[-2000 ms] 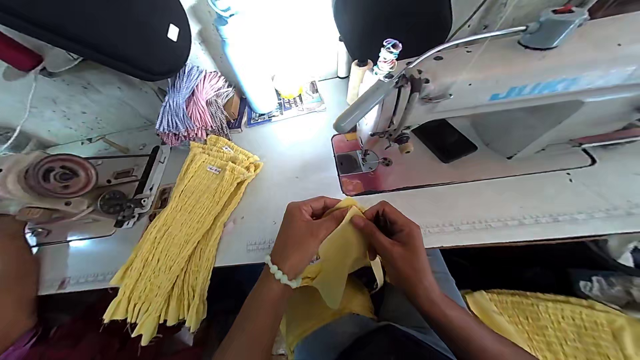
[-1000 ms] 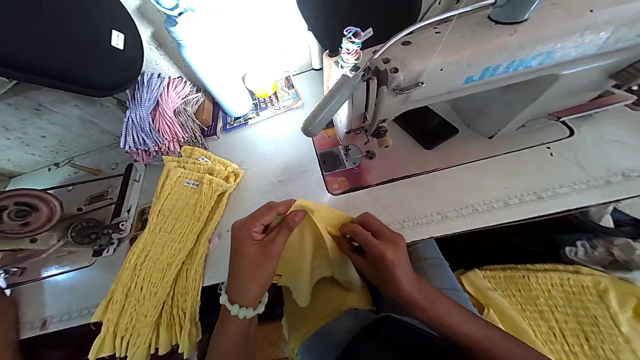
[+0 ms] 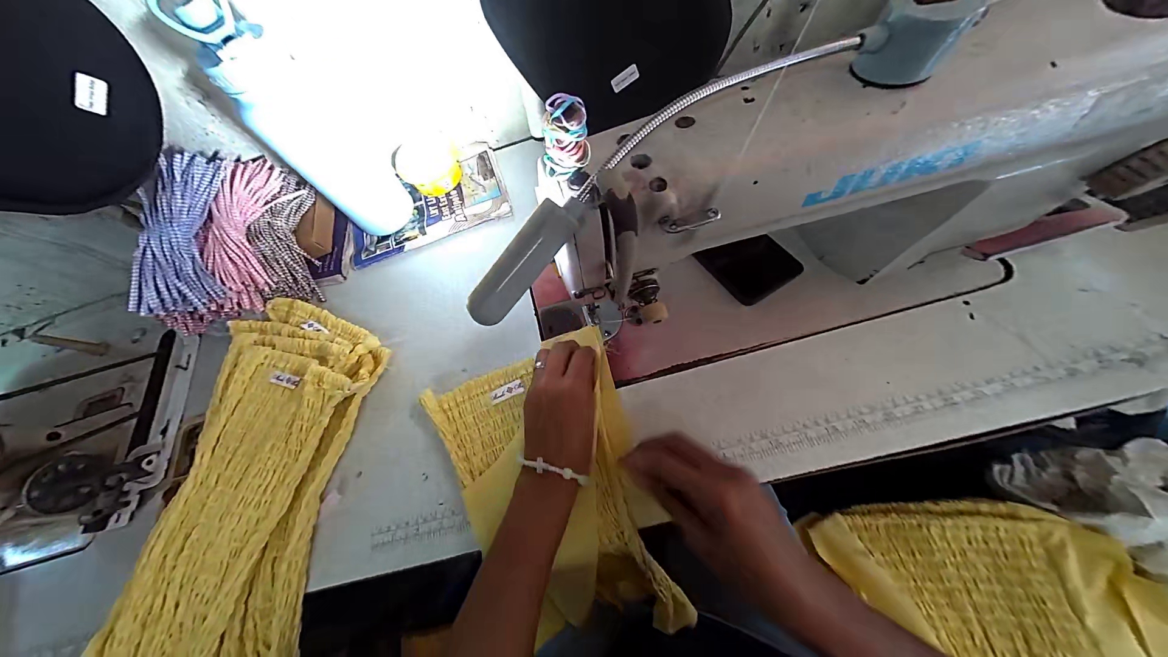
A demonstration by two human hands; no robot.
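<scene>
A yellow fabric piece (image 3: pixel 479 424) with shirred panels and a sewn-on label lies on the machine table, its top edge at the needle area of the Juki sewing machine (image 3: pixel 821 173). My left hand (image 3: pixel 561 401), a beaded bracelet at its wrist, presses flat on the cloth just in front of the presser foot (image 3: pixel 598 319). Blurred by motion, my right hand (image 3: pixel 693 484) is at the cloth's right edge; whether its fingers grip the fabric cannot be told. The lower end of the cloth hangs over the table's front edge.
Stacked yellow shirred pieces (image 3: pixel 228 456) lie at left, below bundled checked straps (image 3: pixel 214 237). A phone (image 3: pixel 748 267) rests under the machine arm. More yellow shirred fabric (image 3: pixel 967 566) is at lower right. Another machine (image 3: pixel 73 484) stands far left. A grey lamp (image 3: pixel 525 265) hangs near the needle.
Both hands held the yellow cloth near the table's front edge before. The cloth is now up at the needle area, my left hand resting on it, and its shirred part and label show.
</scene>
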